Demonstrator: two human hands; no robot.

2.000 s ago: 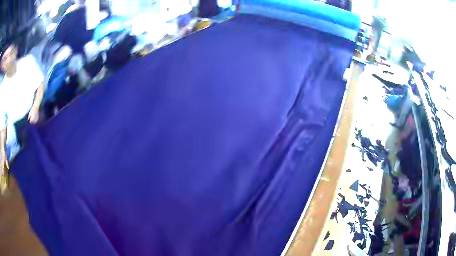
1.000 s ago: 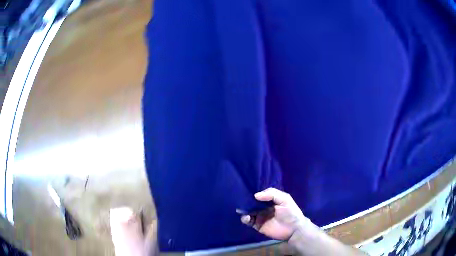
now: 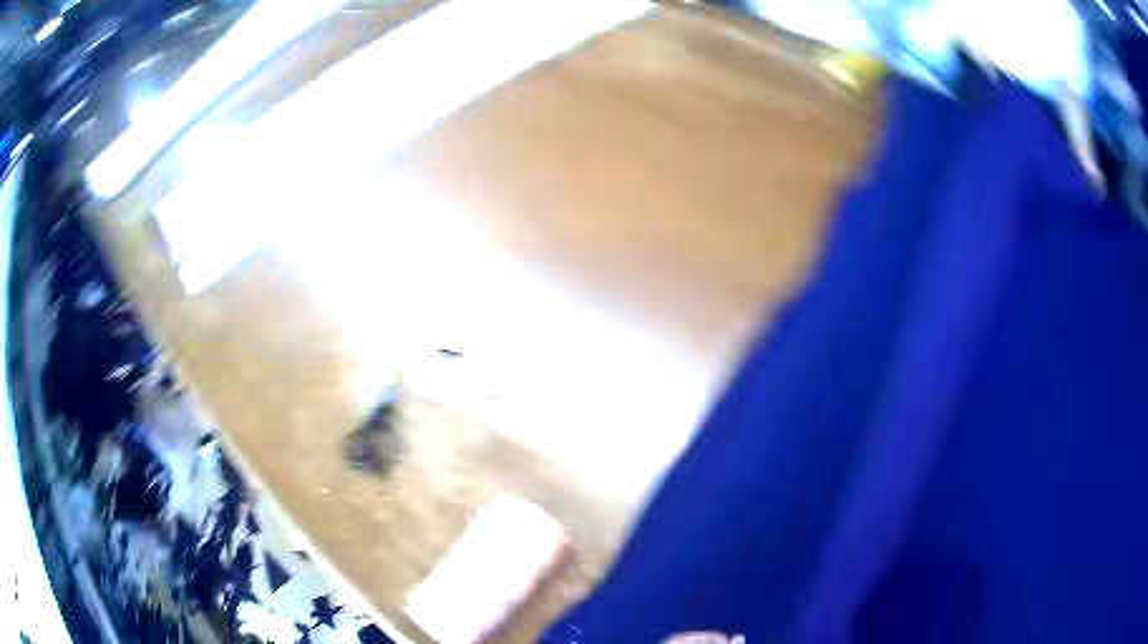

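The wide blue fabric ply [image 3: 1007,415] covers the right side of the table, its cut end running diagonally from upper right to bottom centre. A long soft fold lies along that end. A small sliver of one of my hands [image 3: 703,639] shows at the bottom edge, beside the cloth end; I cannot tell which hand, or whether it grips the cloth. No other part of my hands shows. A pale pinkish oblong block, perhaps a wrapped weight [image 3: 491,572], lies on the bare wood left of the cloth end.
Blurred dark-handled shears [image 3: 375,438] lie on the brown table [image 3: 604,164]. White strips [image 3: 504,44] cross its far left end. A small yellow object [image 3: 856,69] sits by the far edge. Another person's arm [image 3: 1080,141] shows at upper right. Scraps [image 3: 214,528] litter the floor at left.
The view has swung left towards the bare table end. My right hand, pinching the fabric a second ago, is no longer clearly visible; only a sliver of a hand remains.
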